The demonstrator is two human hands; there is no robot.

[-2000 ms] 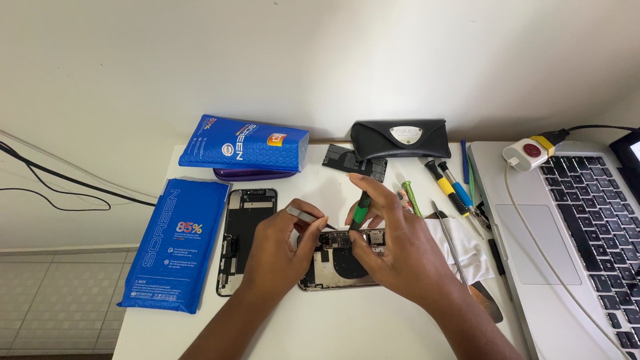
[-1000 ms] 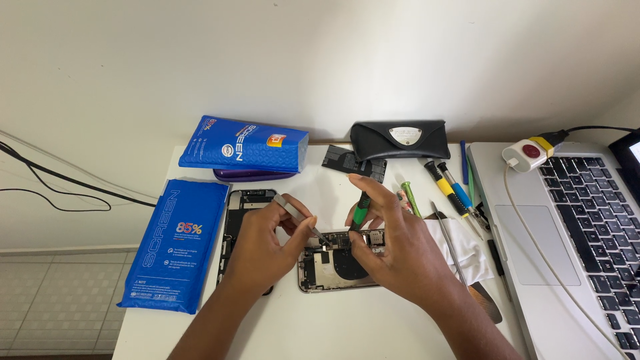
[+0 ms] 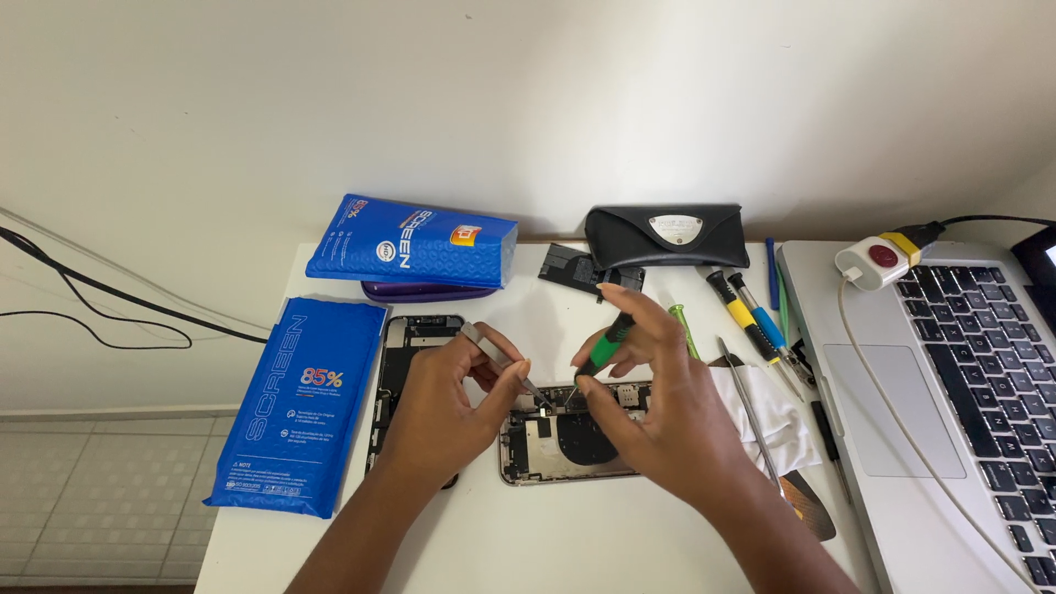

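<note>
An opened smartphone housing (image 3: 536, 466) with its inner parts showing lies flat on the white table. My left hand (image 3: 450, 404) holds metal tweezers (image 3: 492, 351), their tips down at the upper left part of the housing. In my right hand (image 3: 660, 396) is a green and black screwdriver (image 3: 606, 351), tilted, with its thin shaft pointing down at the housing close to the tweezer tips. The right fingers partly hide the housing's right side. A phone screen assembly (image 3: 396, 363), back side up, lies to the left, partly behind my left hand.
Blue padded packets (image 3: 301, 396) lie at left and back, one over a purple case (image 3: 429, 291). A black glasses case (image 3: 668, 237) and dark battery-like part (image 3: 569, 268) are behind. Screwdrivers (image 3: 742, 318), a white cloth (image 3: 780, 421) and a laptop (image 3: 891, 412) with a cabled charger (image 3: 874, 262) are at right.
The tweezers in my left hand have shifted a little, and their tips now rest nearer the screwdriver's tip than two seconds ago. My right hand has stayed nearly still.
</note>
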